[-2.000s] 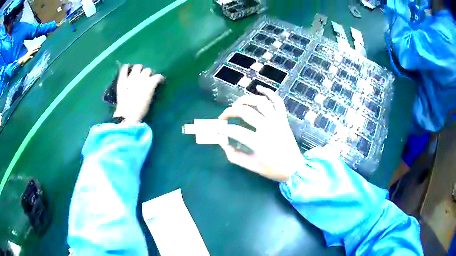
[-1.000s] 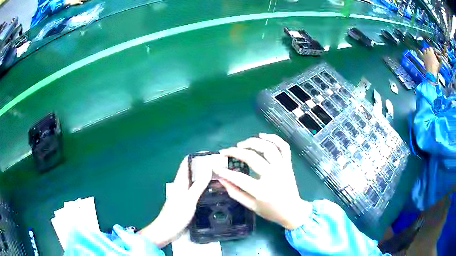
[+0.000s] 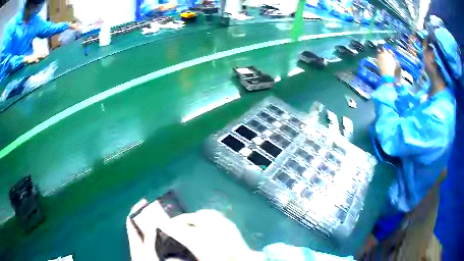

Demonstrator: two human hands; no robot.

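A black device housing (image 3: 172, 203) is at the bottom edge, blurred and partly covered by my hands. A white rectangle (image 3: 150, 219) lies over its upper part. My left hand (image 3: 134, 235) is at the housing's left side and holds it; the rest of this hand is cut off or hidden. My right hand (image 3: 216, 235) lies across the housing from the right, its fingers over the housing and near the white rectangle. Blur hides whether it grips anything. A clear blister tray stack (image 3: 279, 176) with dark displays stands beyond my right hand.
Another housing (image 3: 25, 201) lies at the far left. An open housing (image 3: 253, 78) lies behind the tray, with several dark units in a row beyond. A coworker in a blue smock (image 3: 414, 127) is at the right, another (image 3: 20, 41) at the upper left. Small white pieces (image 3: 347, 126) lie by the tray.
My hands came together at the housing, with the white rectangle now on it. Since one second ago, the view has tilted up, so hands and housing sit lower and are partly cut off.
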